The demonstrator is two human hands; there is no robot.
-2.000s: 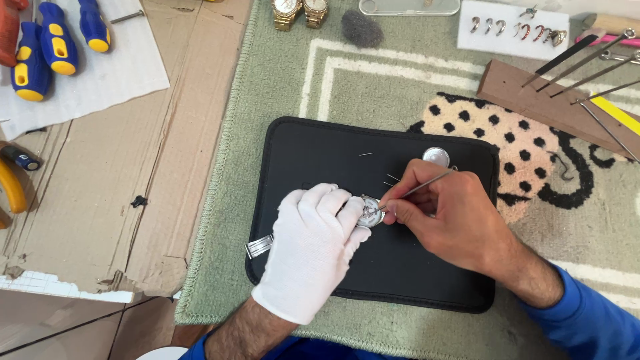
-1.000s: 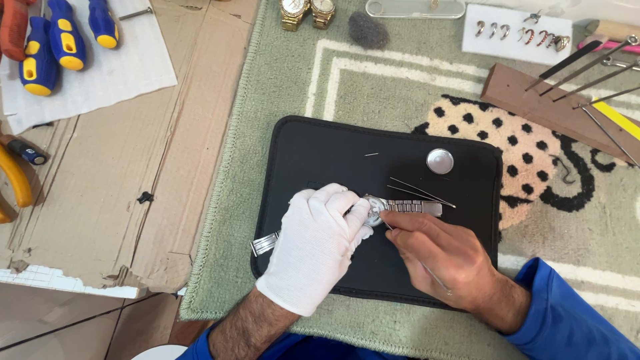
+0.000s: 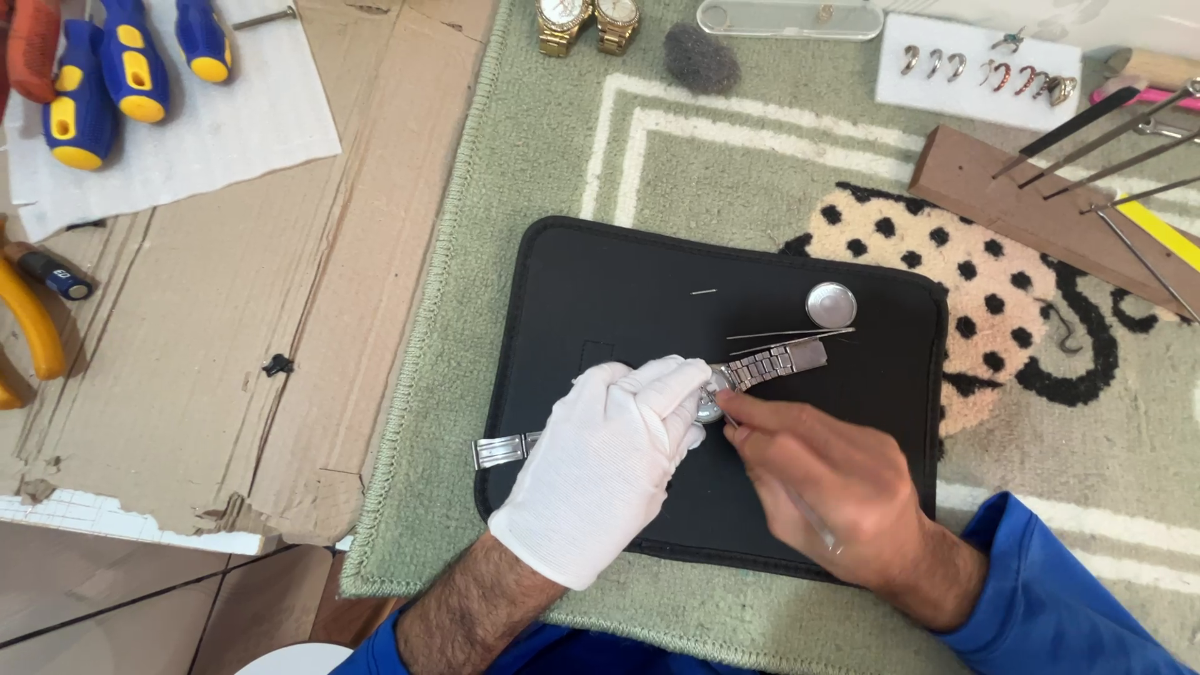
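A metal wristwatch with an opened back lies on a black mat, its link bracelet spread out to both sides. My left hand, in a white glove, holds the watch case and covers part of the bracelet. My bare right hand grips a thin metal tool, whose tip is hidden near the case. A round metal case back rests at the mat's upper right. Thin metal tweezers lie just above the bracelet, and a small pin is farther left.
Beyond the mat are two gold watches, steel wool, a clear plastic case and a white ring display. A wooden block holds slim tools at right. Blue-yellow screwdrivers and orange-handled pliers lie on the left.
My right hand has moved down and turned, uncovering the case back, the tweezers and the right part of the bracelet. My left hand stays on the watch.
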